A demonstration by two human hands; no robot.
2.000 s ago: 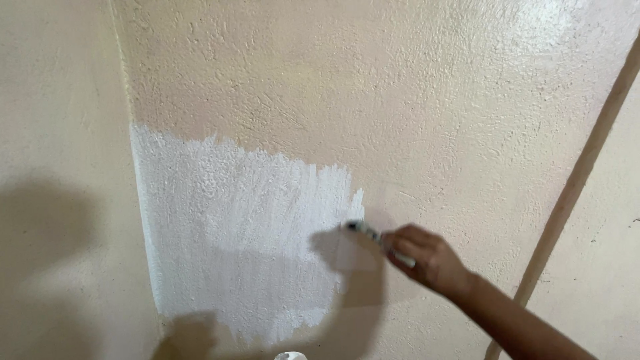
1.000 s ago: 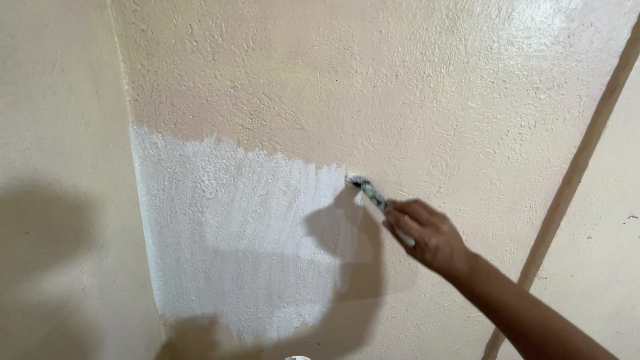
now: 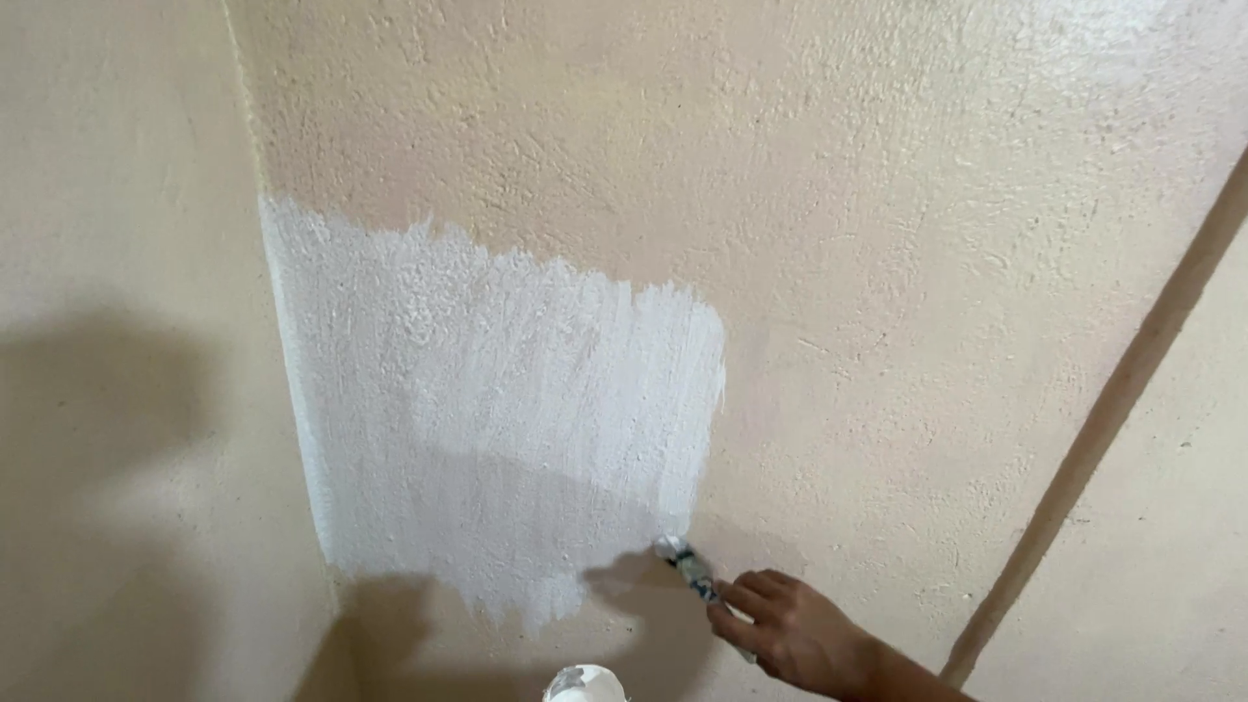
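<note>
My right hand [image 3: 785, 629] grips a paint-smeared paintbrush [image 3: 690, 570] at the lower right of centre. Its bristles, coated in white, touch the wall at the lower right edge of a patch of white paint [image 3: 517, 390]. Streaky brush marks run up and down in that patch, which reaches left to the wall corner and has ragged upper and lower edges. A white rounded thing [image 3: 583, 684], smeared with grey and cut off by the bottom edge, shows below the patch; what it is I cannot tell. My left hand is out of view.
Rough beige wall [image 3: 877, 341] surrounds the paint. A plain side wall [image 3: 117, 195] meets it at the left corner. Farther right, a brown strip [image 3: 1102, 429] runs diagonally. Dark shadows fall across the lower left and below the hand.
My right hand has moved the brush down from the patch's upper right corner to its lower right edge. White paint now covers more of the right side.
</note>
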